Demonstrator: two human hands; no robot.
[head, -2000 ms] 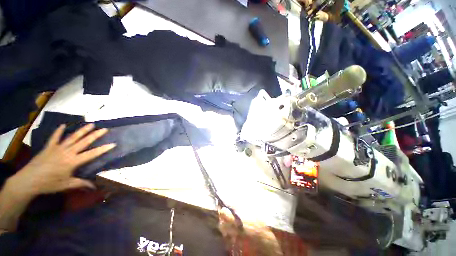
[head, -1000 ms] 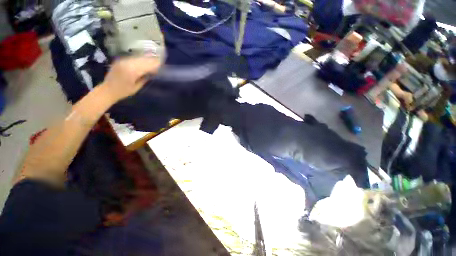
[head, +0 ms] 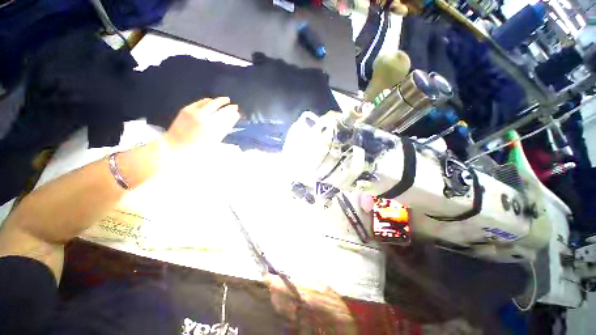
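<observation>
My left hand (head: 201,124) is bare, with a bracelet at the wrist, and reaches across the white table to the near edge of the dark fabric pile (head: 215,88). Its fingertips overlap the cloth; whether they grip it cannot be told. My right hand (head: 310,304) is at the table's front edge, shut on the scissors (head: 247,237). The long thin blades point up the table and look closed. Glare washes out the table's middle.
The cream-white sewing machine (head: 444,196) stands at right with a glowing orange-red display (head: 391,219). A dark thread cone (head: 311,40) with a blue end lies on the dark grey table (head: 242,29). More dark fabric (head: 59,91) is heaped at left.
The panel under my left hand has left the white table. My left hand went to the far-left heap with a blurred piece, then came back to the pile. The view swung away and back.
</observation>
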